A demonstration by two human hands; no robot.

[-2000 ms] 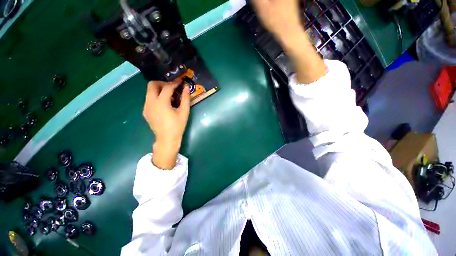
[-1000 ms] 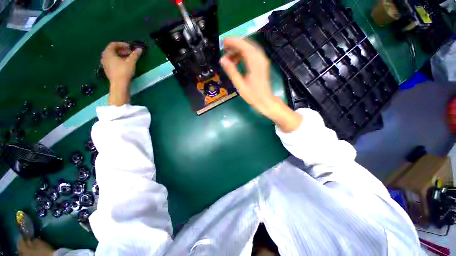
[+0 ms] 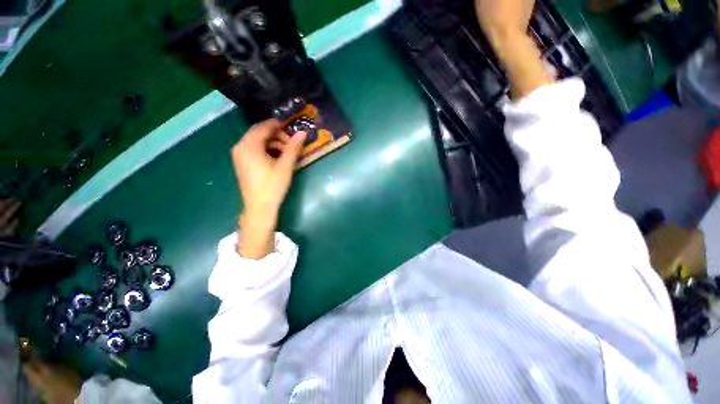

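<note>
The black toggle clamp fixture (image 3: 260,71) stands on the green bench at top centre, its metal linkage raised over it. My left hand (image 3: 266,162) is at the orange nest (image 3: 321,139), thumb and fingers closed on a small round part (image 3: 302,126) at the nest. Whether the part is fully seated cannot be told. My right hand (image 3: 507,17) is at the top edge over the black blister tray (image 3: 481,134), partly cut off and blurred; what its fingers do is out of the picture.
Loose round parts (image 3: 136,297) lie in a cluster at lower left. More dark parts lie beyond the pale line (image 3: 150,145). A black bin (image 3: 35,259) is at the left edge. Another person's hand (image 3: 54,382) shows at lower left. A cardboard box (image 3: 673,251) is on the floor right.
My left hand has moved from beyond the pale line right to the nest. My right hand has moved from beside the fixture up and right over the black tray. The view has shifted.
</note>
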